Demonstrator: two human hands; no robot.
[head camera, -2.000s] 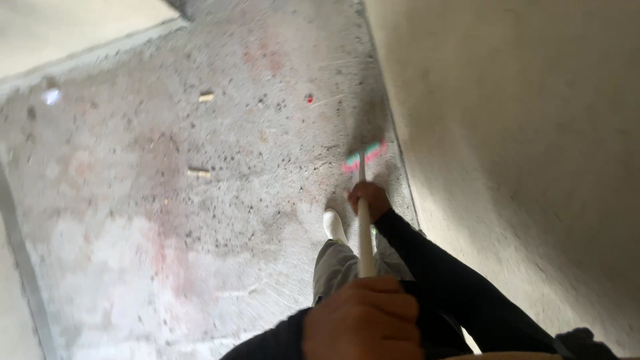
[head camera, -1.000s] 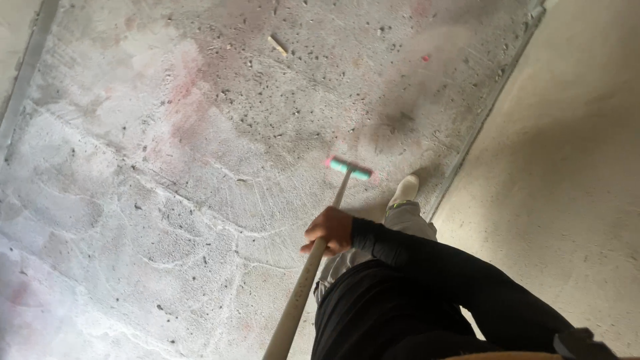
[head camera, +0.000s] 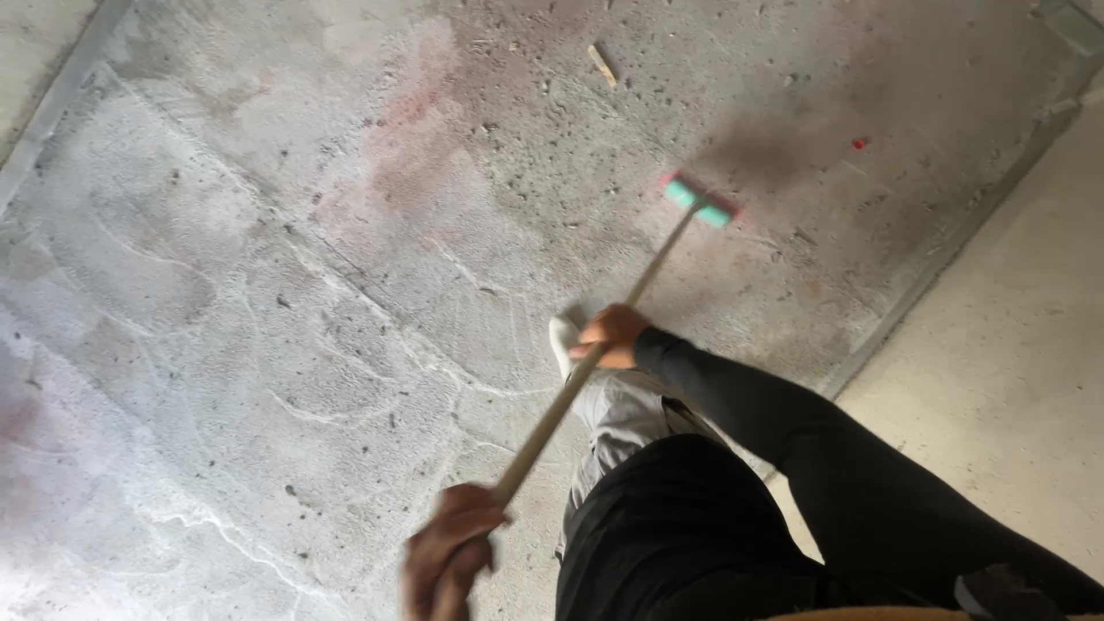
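Observation:
A push broom (head camera: 552, 420) with a long wooden handle slants across the head view. Its teal head with pink bristles (head camera: 700, 199) is low over or on the dusty concrete floor (head camera: 362, 259); contact is too blurred to tell. My right hand (head camera: 612, 336), at the end of a black sleeve, grips the handle around its middle. Lower left, my left hand (head camera: 453, 548) is wrapped around the upper end of the handle and is blurred. Fine grit and debris lie around the broom head.
A wooden scrap (head camera: 603, 66) lies beyond the broom head, and a small red bit (head camera: 858, 144) is to its right. A bare wall (head camera: 992, 345) runs along the right side. My white shoe (head camera: 562, 343) is beside my right hand.
The view has shifted. My left hand, out of view one second ago, shows again on the handle. The broom head has moved farther out from my feet.

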